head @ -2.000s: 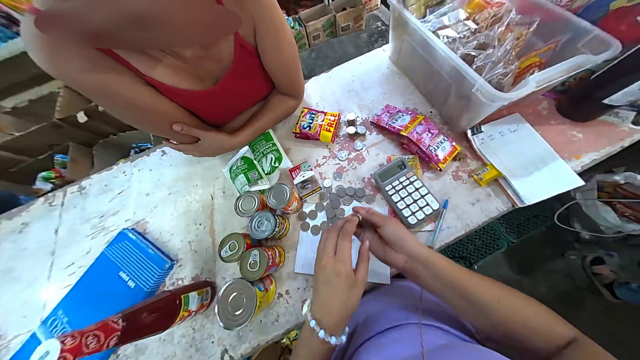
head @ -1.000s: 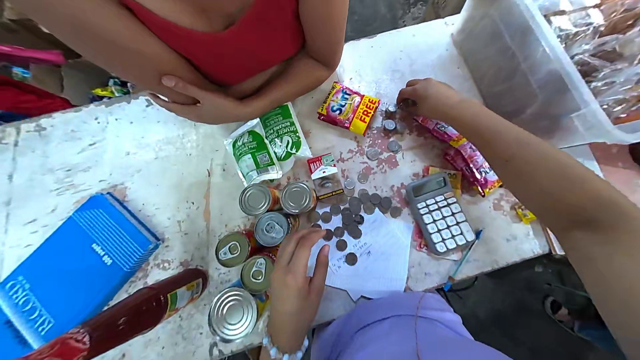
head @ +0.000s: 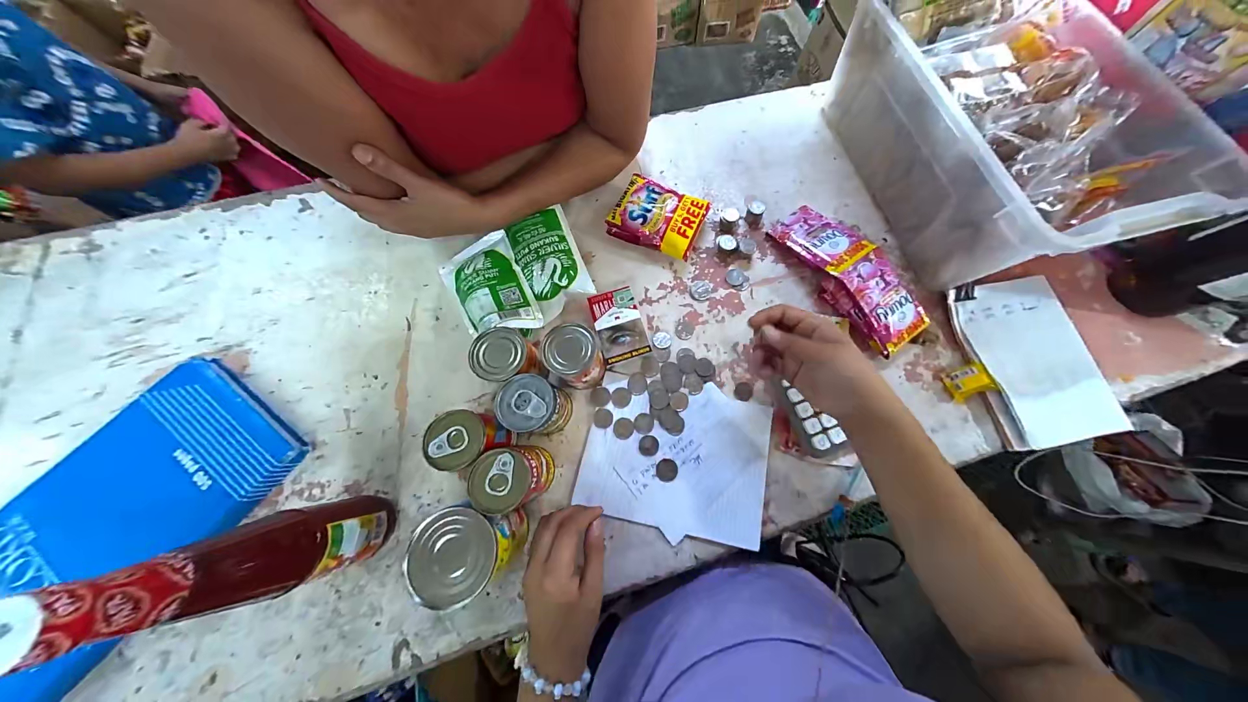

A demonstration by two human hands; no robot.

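Loose coins (head: 659, 398) are spread over the upper part of a handwritten paper sheet (head: 721, 487) and the tabletop. My right hand (head: 804, 356) hovers beside them with curled fingers, partly over a calculator (head: 817, 429); whether it holds a coin is hidden. My left hand (head: 565, 565), with a beaded bracelet, rests at the table edge by the sheet's lower left corner, holding nothing. Small coin stacks (head: 727, 234) stand between a detergent pack (head: 657, 216) and pink fabric softener sachets (head: 858, 278). A cigarette pack (head: 619, 329) touches the cans' side of the coins.
Several food cans (head: 450, 558) stand left of the sheet, below green-white pouches (head: 517, 273). A blue record book (head: 166, 458) and red sauce bottle (head: 224, 565) lie left. A plastic bin (head: 936, 185) and notepad (head: 1038, 361) are right. A person with folded arms leans opposite; another is at far left.
My right hand has come back from the coin stacks toward the calculator. My left hand has moved off the coins' edge to the near table edge. The view has shifted.
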